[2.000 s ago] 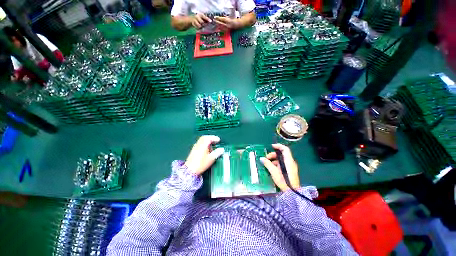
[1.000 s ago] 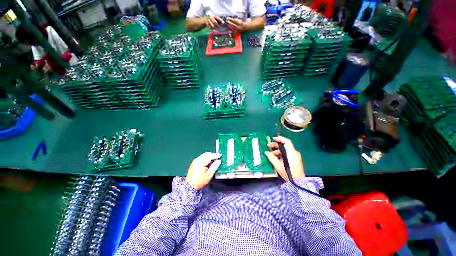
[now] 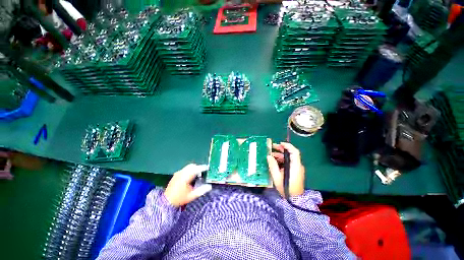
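Observation:
A green double circuit board (image 3: 238, 160) with two pale bars faces up on a slightly larger tan board rest, close in front of my body. My left hand (image 3: 184, 186) is at the lower left corner with thumb and forefinger apart; its fingertips look white, and whether they touch the edge is unclear. My right hand (image 3: 290, 170) holds a black soldering iron (image 3: 286, 172) upright along the palm, its cord trailing over my sleeve. The right fingertips are at the board's right edge. The iron's tip is hard to make out.
A round tin (image 3: 306, 121) lies right of the work, beside the dark soldering station (image 3: 348, 129) with blue-handled cutters (image 3: 369, 100). Board stacks (image 3: 180, 43) stand at the far side. Smaller board piles (image 3: 225, 94) are nearer. A blue bin (image 3: 114, 205) and red stool (image 3: 379, 231) are below the bench edge.
My left hand has moved down and left, its thumb now off the board's face. The right hand stays at the right edge with the iron. The view has shifted, cutting off the person opposite.

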